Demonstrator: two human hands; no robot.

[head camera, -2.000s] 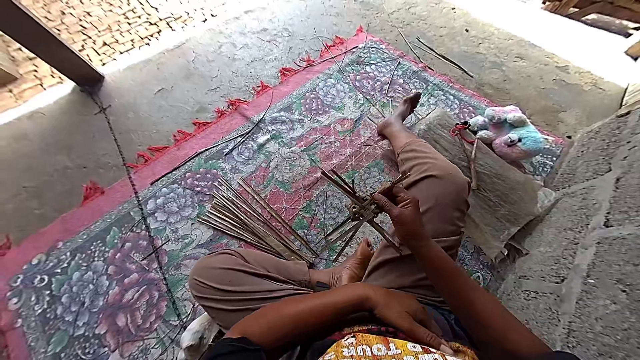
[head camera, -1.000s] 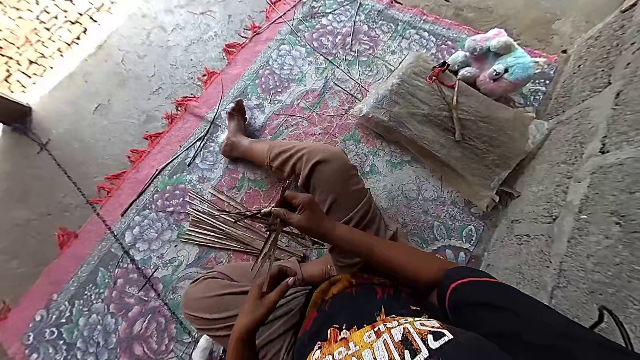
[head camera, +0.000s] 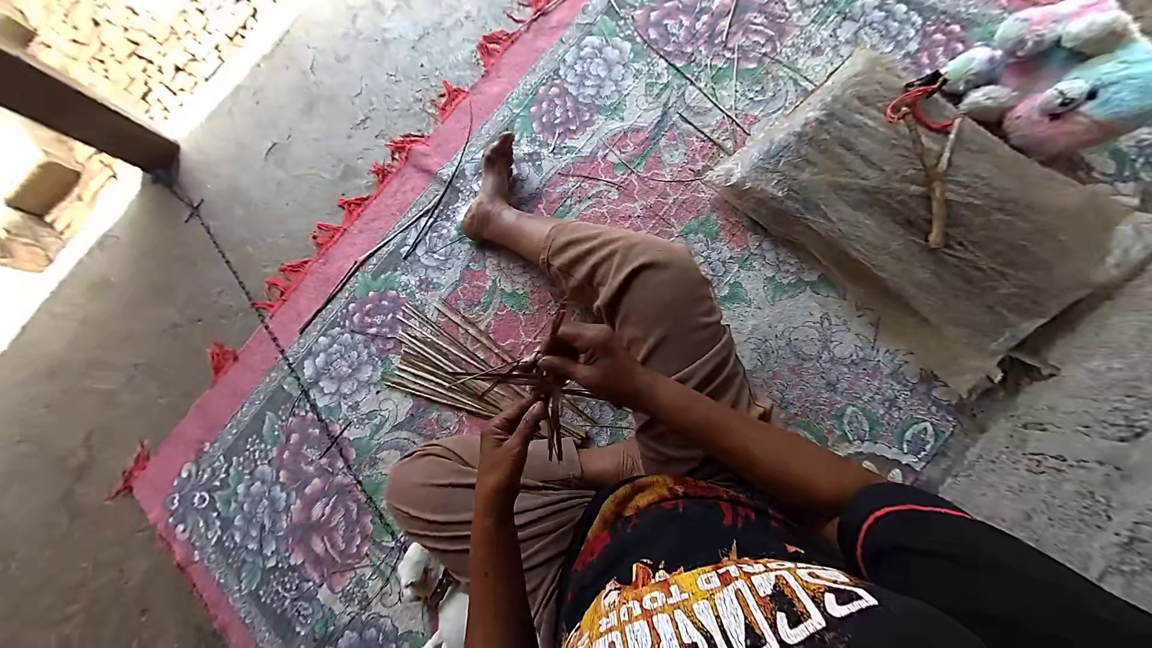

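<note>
A small bundle of crossed brown sticks [head camera: 551, 385] is between my two hands, above my bent legs. My right hand [head camera: 594, 358] grips it from the upper right, with a short stick end rising past the fingers. My left hand [head camera: 511, 439] pinches its lower left side between thumb and fingers. Just behind and to the left, a fan of loose thin sticks [head camera: 436, 369] lies on the floral carpet [head camera: 328, 495]. Where the held sticks cross, my fingers partly hide them.
A wrapped, flat-topped block [head camera: 837, 180] at the upper right bears a forked-stick slingshot [head camera: 936, 193] with red bands. Beside it lies a pastel plush toy [head camera: 1071, 85]. Long thin twigs [head camera: 387, 238] rest along the carpet's edge. A dark chain [head camera: 261, 315] runs across the carpet at left.
My left hand has come up from my lap to the stick bundle, which my right hand held alone two seconds ago. The view has swung and shifted.
</note>
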